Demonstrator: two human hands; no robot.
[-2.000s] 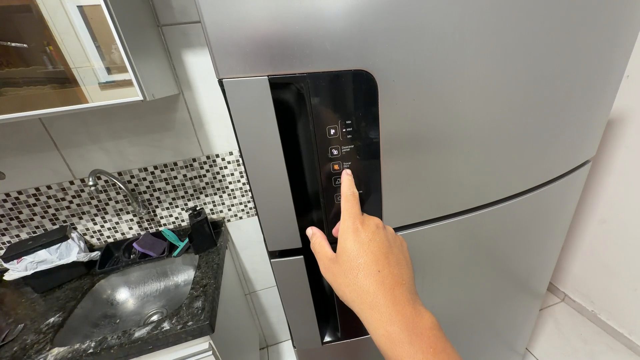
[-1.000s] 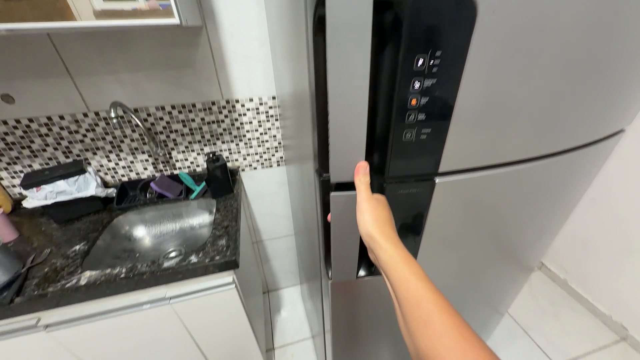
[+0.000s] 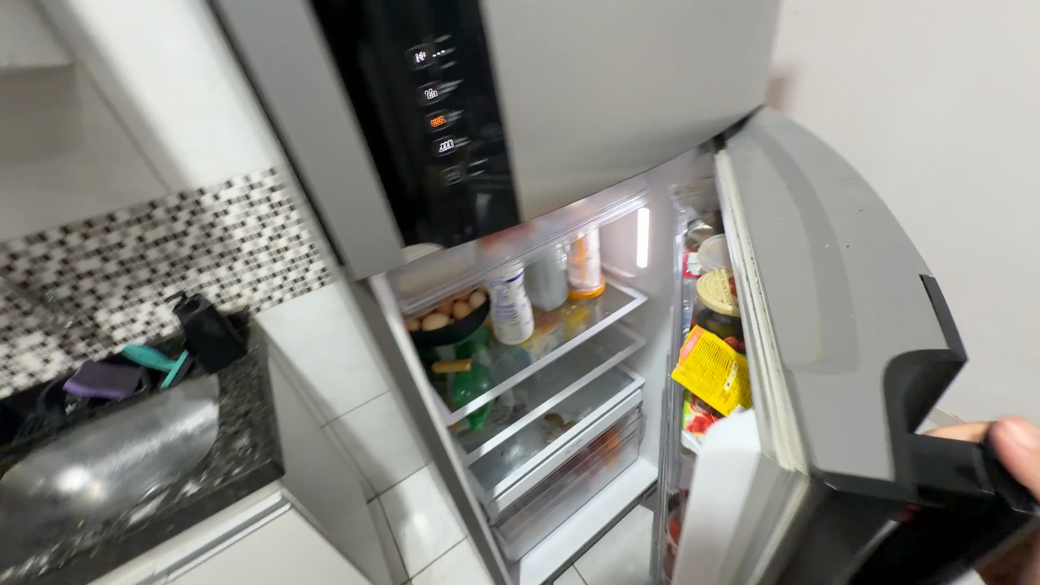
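Note:
At the right edge my right hand [image 3: 1003,451], partly cut off by the frame, grips the black handle [image 3: 946,467] of the lower refrigerator door [image 3: 829,268], which stands wide open. Inside the lit compartment, a black bowl of eggs [image 3: 447,318], a white bottle [image 3: 510,302] and a bottle with an orange base [image 3: 586,264] stand on the top glass shelf. A green bottle [image 3: 473,382] is lower down. The door's racks hold a yellow packet [image 3: 713,370] and a jar with a pale lid [image 3: 718,291]. The upper door [image 3: 617,89] is closed. My left hand is out of view.
Left of the refrigerator, a dark stone counter [image 3: 252,422] holds a steel sink [image 3: 122,447], a purple sponge [image 3: 104,379], a teal-handled tool [image 3: 154,358] and a black container [image 3: 207,329]. A wall [image 3: 918,122] rises to the right of the open door. White floor tiles [image 3: 422,512] show below.
The lower refrigerator door, closed in the earlier frames, has swung open to the right. My right hand, first at the control panel, then at the handle, has moved right with the door.

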